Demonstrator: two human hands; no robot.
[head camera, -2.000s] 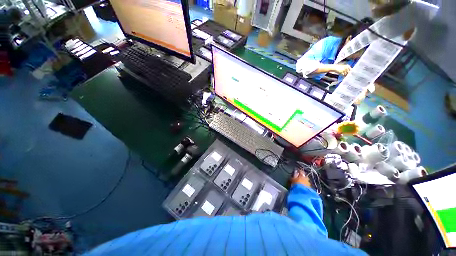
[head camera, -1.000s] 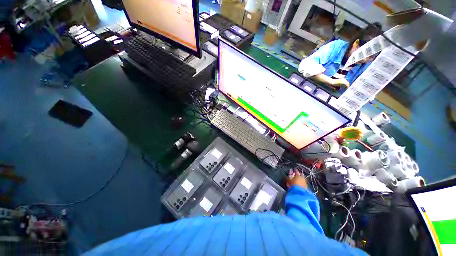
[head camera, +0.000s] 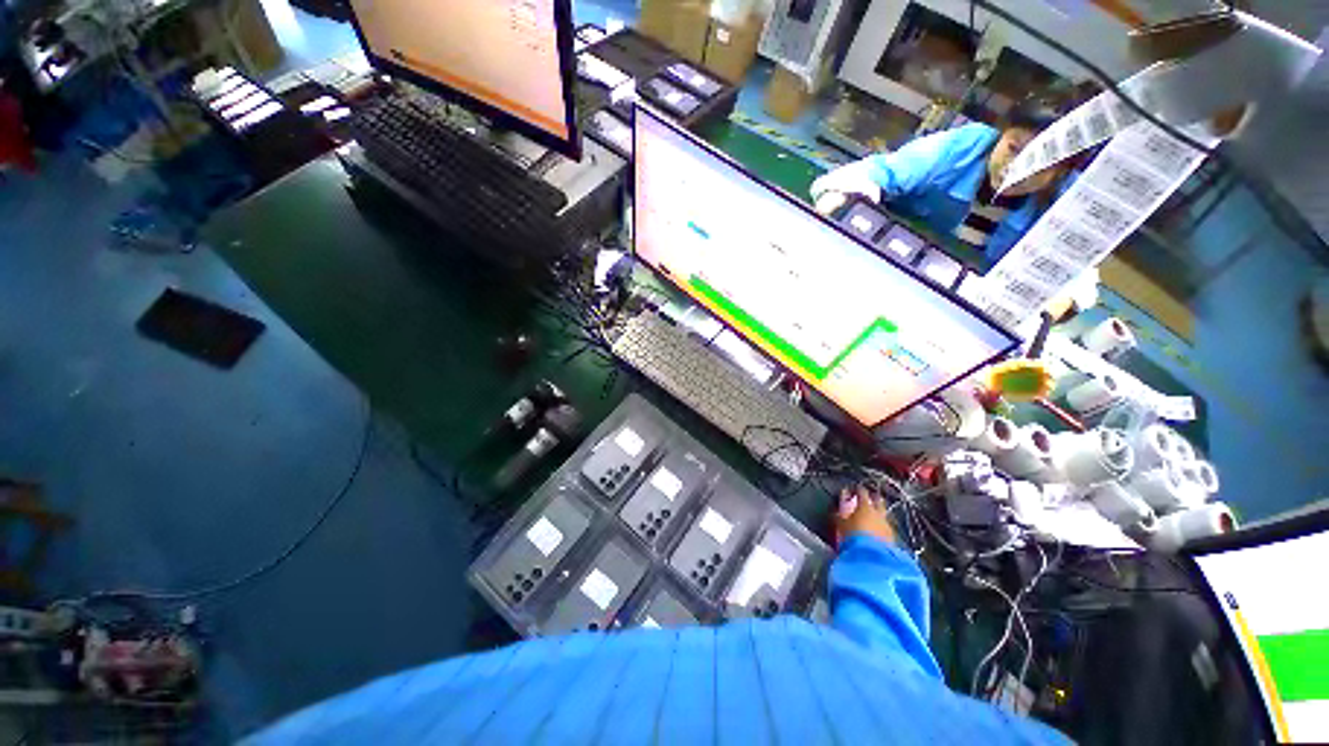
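My right hand (head camera: 863, 516) rests low at the right end of the light grey keyboard (head camera: 714, 386), beside tangled cables. A small reddish-lit spot shows at its fingertips, perhaps a mouse; the grip is too small to tell. My left hand is not in view. A grey translucent tray (head camera: 695, 469) lies in front of my body, holding several grey devices (head camera: 649, 503) with white labels and black dots; its near edge is hidden by my blue clothing. The middle monitor (head camera: 802, 277) shows a green bar on a pale window.
Dark cylinders (head camera: 536, 426) lie left of the tray. The left monitor (head camera: 474, 59) stands over a black keyboard (head camera: 452, 175). White cables (head camera: 1006, 583) and label rolls (head camera: 1093, 455) lie right, near the right monitor (head camera: 1283, 612). A label strip (head camera: 1086, 219) hangs before a person in blue (head camera: 933, 163).
The person opposite has moved an arm left over the black tray. My right hand has shifted slightly left since the earliest frame and has hardly moved since the second.
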